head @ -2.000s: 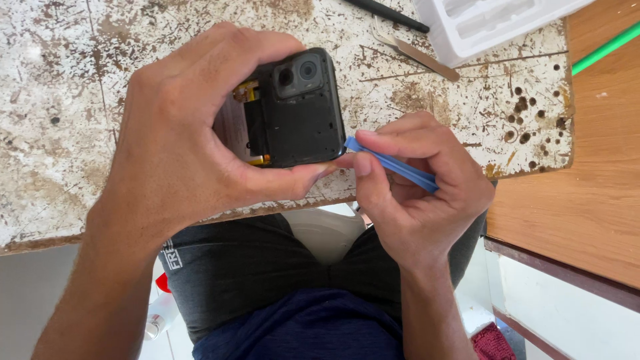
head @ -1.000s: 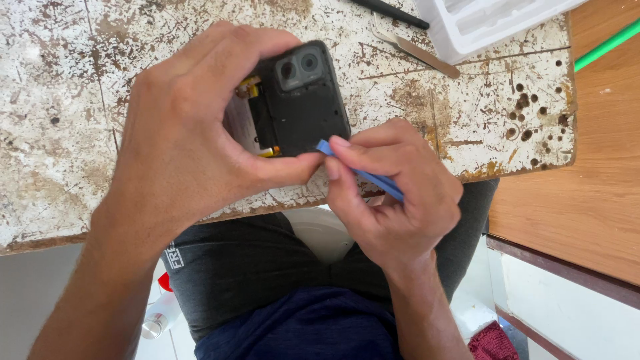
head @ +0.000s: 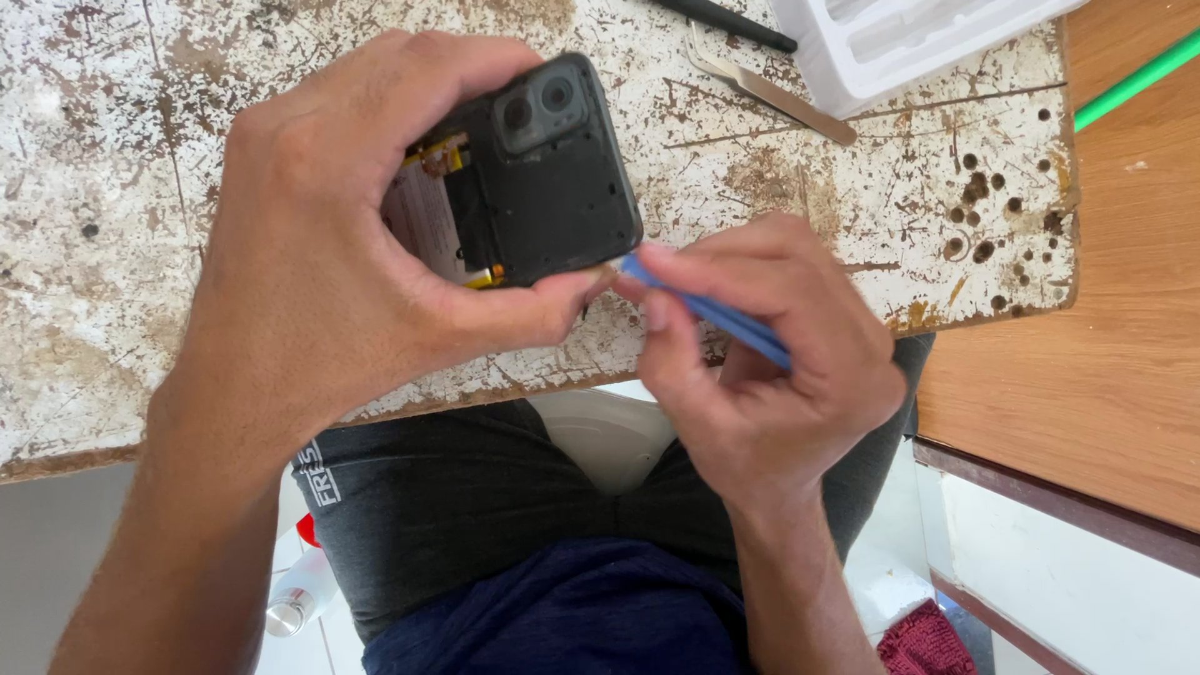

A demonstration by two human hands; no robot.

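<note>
My left hand point(head: 328, 206) grips a smartphone point(head: 562, 202) whose back cover is off, fingers along the far side and thumb along the near edge. The black inner cover and the dual camera module point(head: 539, 105) face up. Part of the battery point(head: 427, 220), with yellow edges, shows beside my palm; the rest of the phone is hidden by the hand. In my right hand point(head: 778, 347) is a blue plastic pry tool point(head: 717, 314), pinched between thumb and fingers. Its flat tip is at the phone's lower right corner, close to my left thumb; whether it touches the phone I cannot tell.
Metal tweezers point(head: 787, 105) and a black pen-like tool point(head: 731, 21) lie beyond the phone, beside a white plastic tray point(head: 848, 89). The worn white tabletop point(head: 937, 272) has holes near its right edge. A green rod point(head: 1139, 80) lies over the wooden surface point(head: 1078, 375) at right.
The blue tool's tip has shifted from over the phone's near edge, one second ago, to its lower right corner. The left hand has kept its hold on the phone.
</note>
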